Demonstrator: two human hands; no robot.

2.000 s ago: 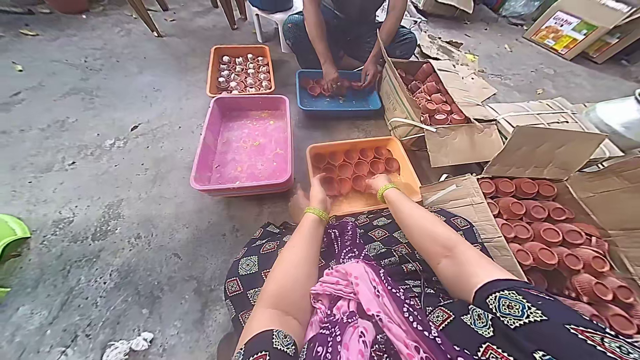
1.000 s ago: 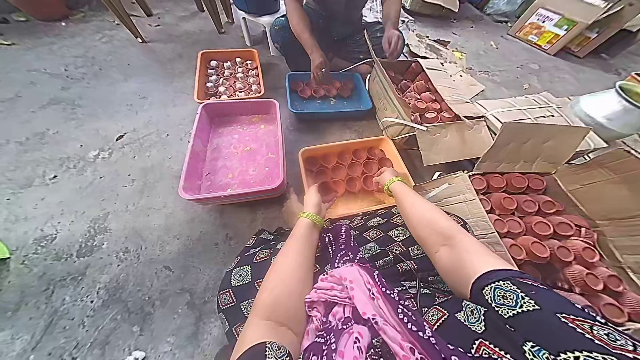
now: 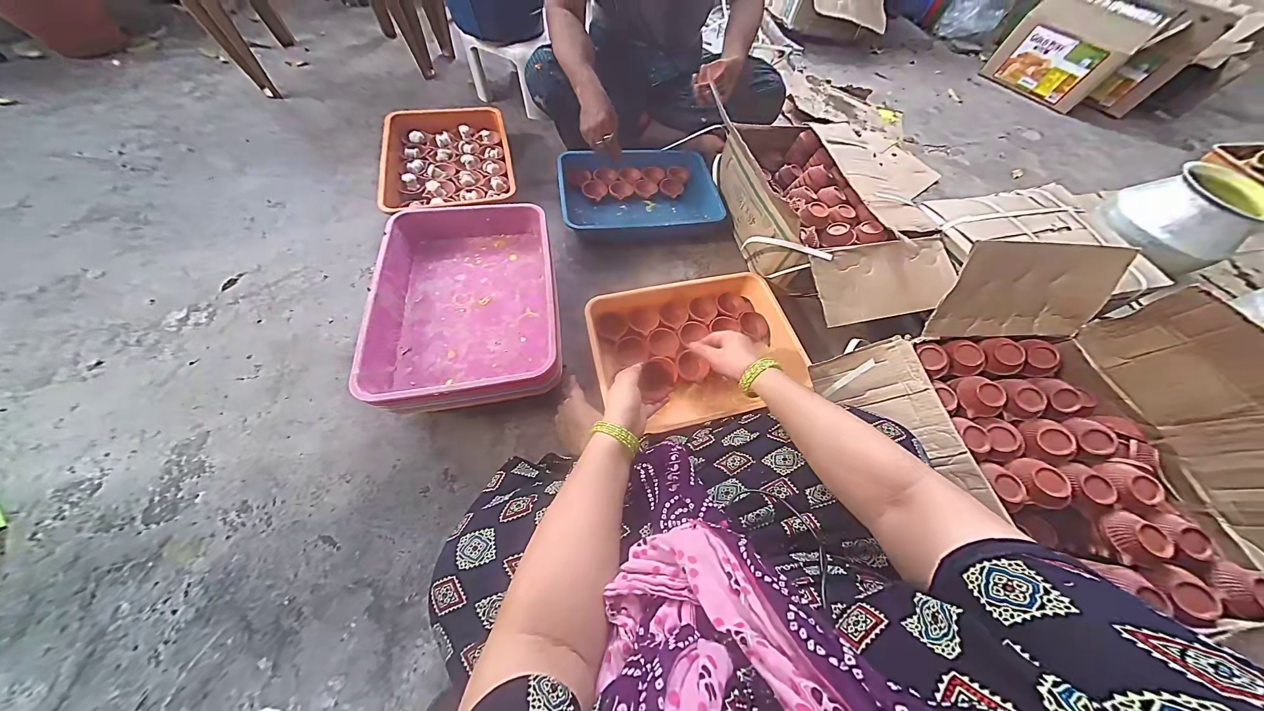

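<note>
An orange plastic tray (image 3: 775, 393) in front of my lap holds rows of small red clay cups (image 3: 674, 314). My left hand (image 3: 626, 397) grips a clay cup (image 3: 657, 377) at the tray's near left part. My right hand (image 3: 729, 352) is over the tray, its fingers at another clay cup (image 3: 692, 364); whether they grip it is not clear. To the right, an open cardboard box (image 3: 1165, 434) holds many ribbed clay cups (image 3: 1047, 439), most with their bases up.
Stacked pink trays (image 3: 367, 346) stand left of the orange tray. Beyond are a second orange tray (image 3: 395, 202) of cups with white pieces, a blue tray (image 3: 642, 225) of cups, and another cup-filled carton (image 3: 750, 212). A seated co-worker's hand (image 3: 598, 120) is over the blue tray. A metal pot (image 3: 1150, 222) stands right.
My right hand has moved inward from the orange tray's right side. In the blue tray, the cups now stand in rows, where they lay under the co-worker's hands two seconds ago.
</note>
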